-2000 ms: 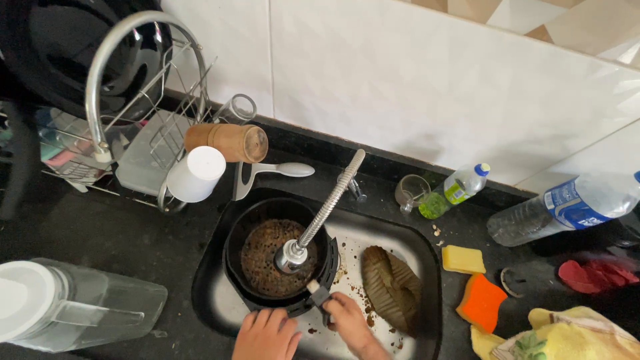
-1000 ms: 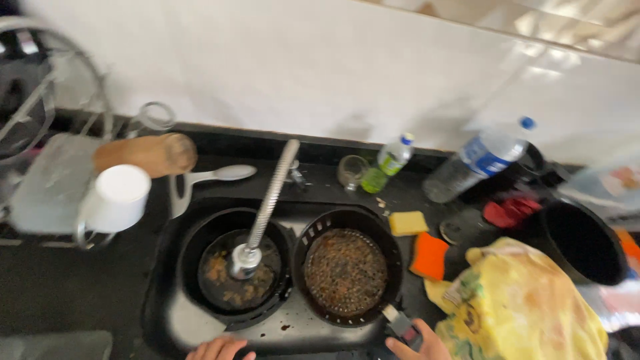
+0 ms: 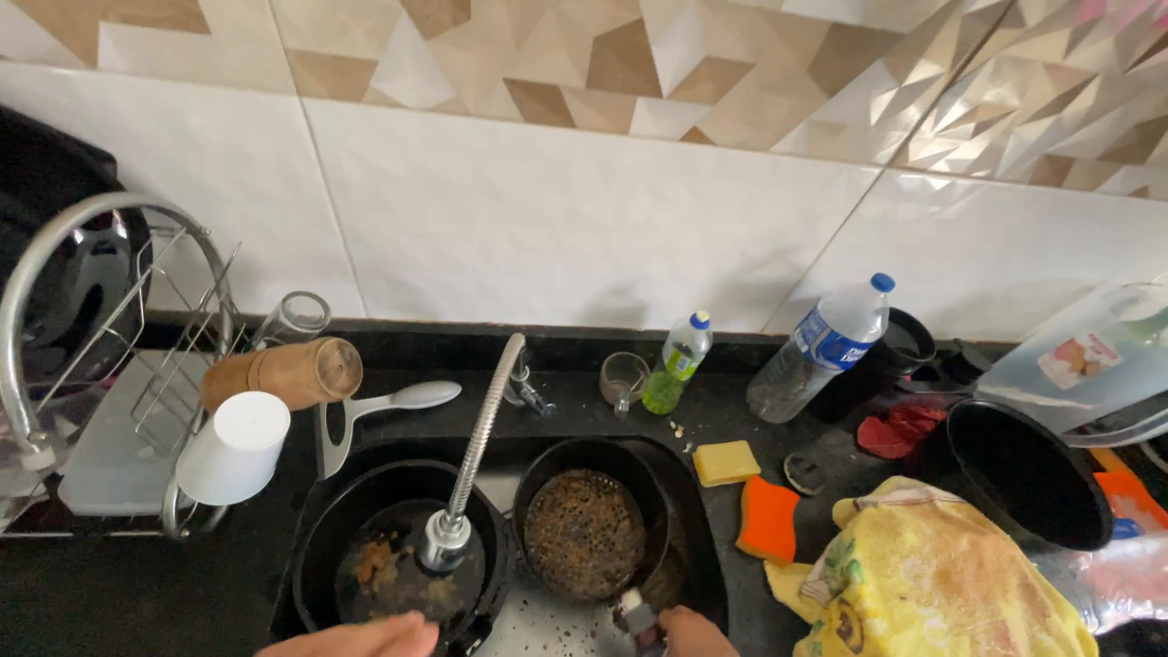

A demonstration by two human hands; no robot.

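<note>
My right hand (image 3: 695, 631) is at the bottom edge, at the grey handle part (image 3: 633, 613) of a round black perforated basket (image 3: 584, 534) with brown residue, in the right half of the sink. My left hand (image 3: 365, 636), fingers together, is over the near rim of a larger black pot-like basket (image 3: 315, 557), which holds murky water and brown bits; whether it touches cannot be told. The flexible metal faucet (image 3: 479, 447) hangs with its head (image 3: 444, 540) over that water. Brown crumbs lie on the steel sink floor (image 3: 547, 620).
At left are a metal dish rack (image 3: 119, 205), a white cup (image 3: 233, 447) and a wooden cylinder (image 3: 283, 374). Behind the sink stand a glass (image 3: 625, 381), a green soap bottle (image 3: 675, 365) and a plastic bottle (image 3: 821, 351). Yellow soap (image 3: 726, 463), an orange sponge (image 3: 767, 520) and a yellow cloth (image 3: 931, 584) lie right.
The perforated basket, inside the larger one two seconds ago, is now beside it on the right. The larger basket now shows murky water. The view has tilted up toward the wall.
</note>
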